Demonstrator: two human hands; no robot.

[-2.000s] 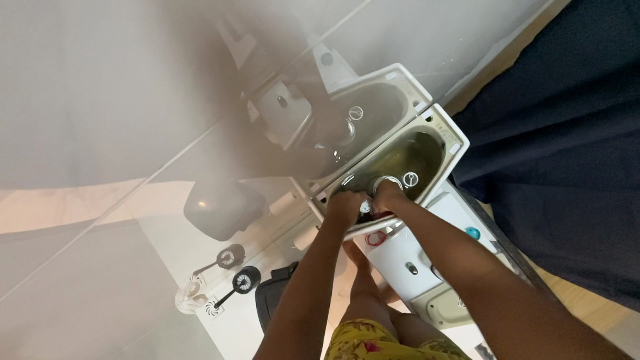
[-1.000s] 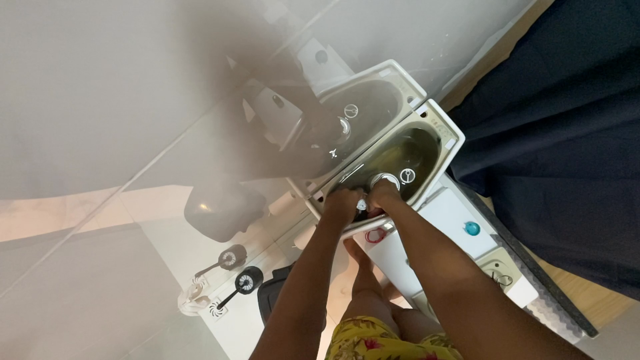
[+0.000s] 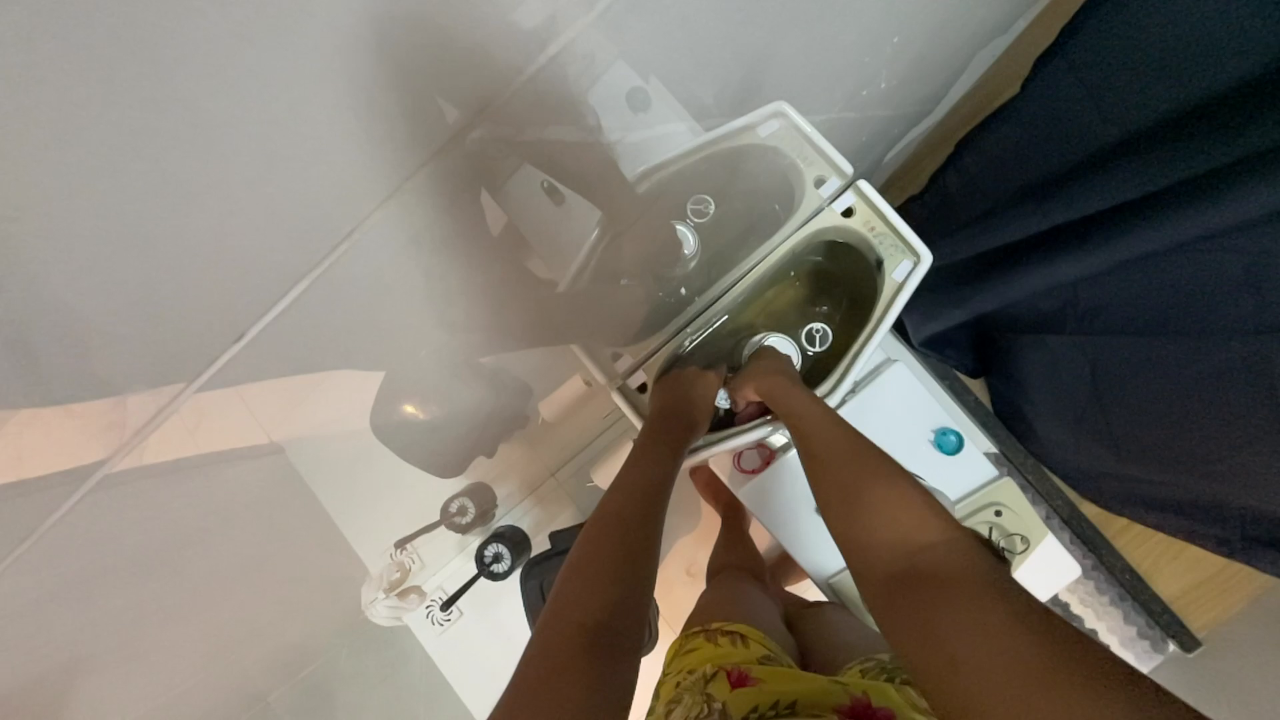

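In the head view, a white ceramic toilet cistern (image 3: 912,232) stands open against the tiled wall, with murky greenish water (image 3: 835,270) inside. My left hand (image 3: 688,393) and my right hand (image 3: 765,385) both reach into its near end, close together. Between them shows a small whitish piece (image 3: 722,398); which hand grips it is not clear. A round white valve part (image 3: 776,347) stands right behind my right hand, and a white ring with a spoked centre (image 3: 817,337) is beside it. The fingertips are hidden inside the cistern.
Below the cistern lie a red loop (image 3: 753,459) and a white surface (image 3: 890,425) with a turquoise round object (image 3: 947,441). A cream dish (image 3: 1000,515) holds metal items. A black toilet brush (image 3: 500,553) stands by a floor drain (image 3: 440,610). A dark curtain (image 3: 1130,250) hangs at right. The glossy wall reflects the cistern.
Both hands stay inside the near end of the cistern, with only slight shifts. The view has moved a little.
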